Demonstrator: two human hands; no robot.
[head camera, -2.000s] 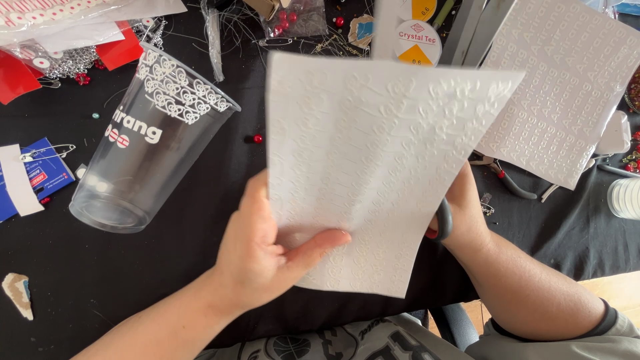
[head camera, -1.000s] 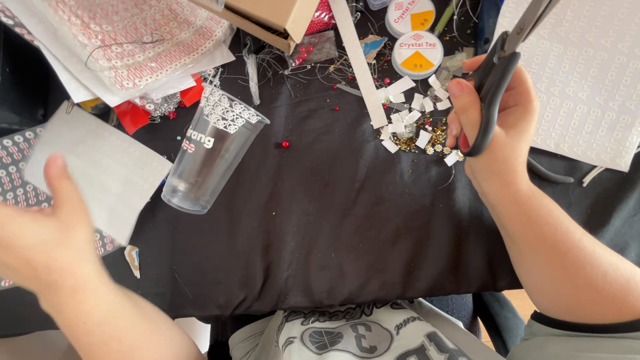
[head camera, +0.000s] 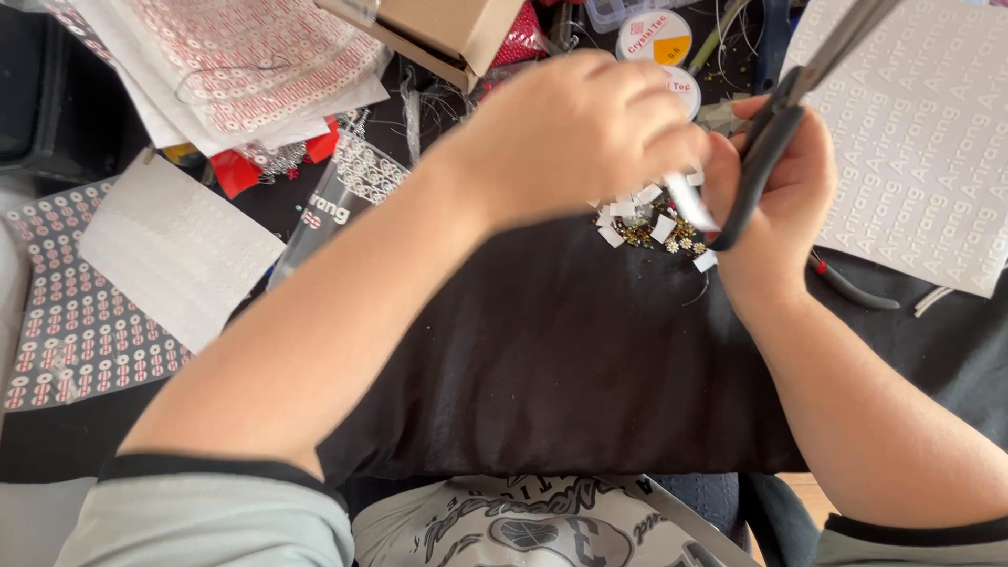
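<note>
My right hand (head camera: 776, 189) holds black-handled scissors (head camera: 760, 161), their blades pointing up and right. Blurred, my left hand (head camera: 587, 130) reaches across to the right hand's fingertips, where a small white strip (head camera: 690, 203) shows between the hands; which hand grips it is unclear. Behind my left forearm stands a clear plastic cup (head camera: 303, 244) with white printed decoration, partly hidden. A white embossed sheet (head camera: 177, 244) lies at the left over a sheet of red and white round stickers (head camera: 47, 315). Small white paper pieces (head camera: 622, 206) lie among beads (head camera: 636, 235) below my left hand.
A larger sheet of white raised lettering (head camera: 921, 157) lies at the right, beside dark-handled pliers (head camera: 858, 290). Thread spools (head camera: 654, 38) and a cardboard box (head camera: 441, 31) stand at the back. Patterned sheets (head camera: 260, 71) are piled at the upper left.
The embossed sheet held between my hands two seconds ago now lies at the left. My left hand has moved from the left side across to my right hand. The scissors remain in my right hand.
</note>
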